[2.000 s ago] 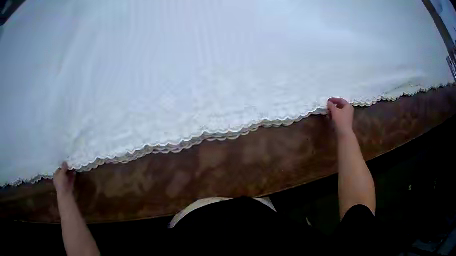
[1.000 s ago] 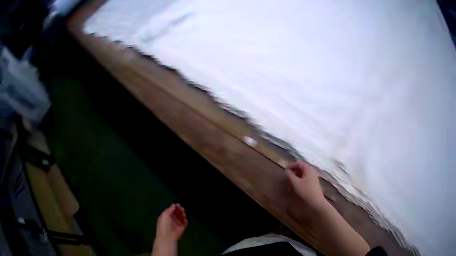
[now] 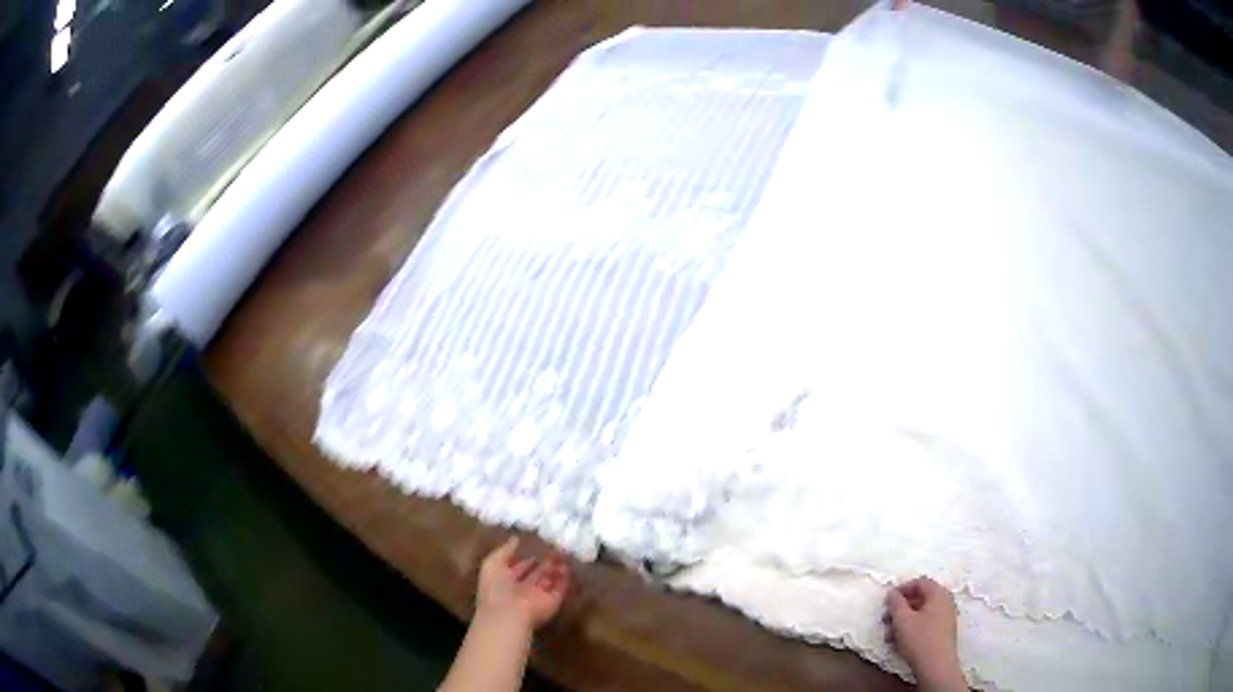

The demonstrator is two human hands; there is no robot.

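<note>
White lace fabric (image 3: 568,284) lies on the table, its sheer striped part with a floral border at the left. An opaque white stack (image 3: 1028,298) covers its right side. Scalloped edges of upper and lower layers show along the front. My left hand (image 3: 522,584) is empty, palm up with the fingers loosely curled, just in front of the lace border near the table edge. My right hand (image 3: 925,625) has its fingertips pinched at the scalloped edge of the stack's upper layer; the fingers hide the grip itself.
A bluish-white wrapped roll (image 3: 325,149) lies along the table's left end, with an off-white fabric roll (image 3: 230,129) beyond it. The brown table (image 3: 291,318) shows around the lace. A pale bag-like object (image 3: 95,568) stands at lower left, beside the green floor (image 3: 304,575).
The view has turned toward the table's left end. My right hand has gone from the bare table strip to the stack's front edge. My left hand has come up from over the floor.
</note>
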